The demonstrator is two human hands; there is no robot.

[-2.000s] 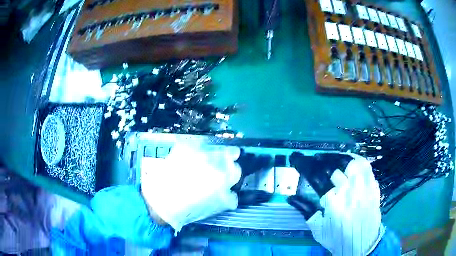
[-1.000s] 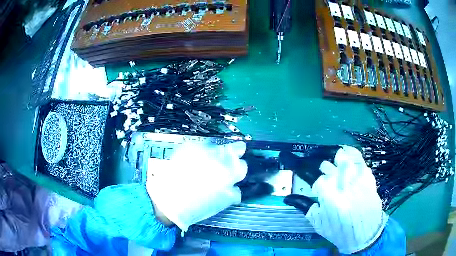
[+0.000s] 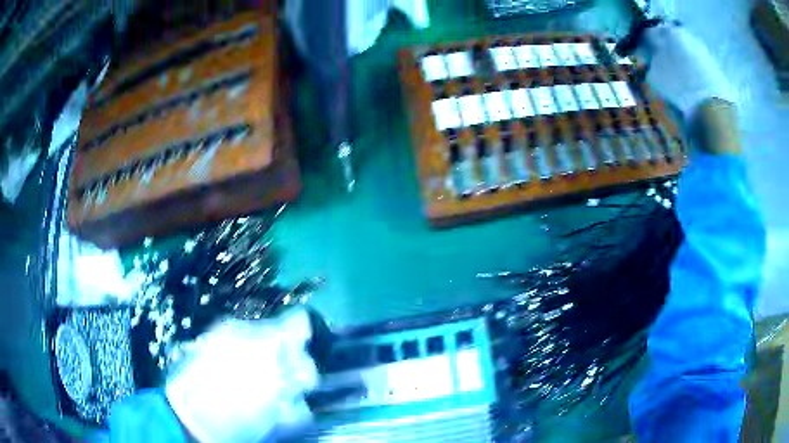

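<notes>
The assembly jig (image 3: 407, 430) lies at the bottom centre, with a row of dark slots and white pieces (image 3: 432, 376) beside them, above a silver ribbed strip. My left hand (image 3: 246, 376), in a white glove with black fingertips, lies over the jig's left part; whether its fingers grip anything is hidden. My right hand (image 3: 683, 73) is stretched out to the far right corner of the single bakelite tray (image 3: 437, 208). Its black fingertips are blurred, and I cannot tell whether they hold a piece. That tray carries rows of white rectangles and silver parts.
Stacked bakelite trays (image 3: 195, 203) stand at the upper left. Lead bundles lie behind the jig (image 3: 225, 260) and right of it (image 3: 597, 285). A parts tray of tiny silver bits (image 3: 108, 350) is at the left. A thin metal tip (image 3: 346, 164) shows between the bakelite trays.
My right hand has left the jig and reached up and right to the single tray's far corner. My left hand stays at the jig. The view has shifted and turned to the right.
</notes>
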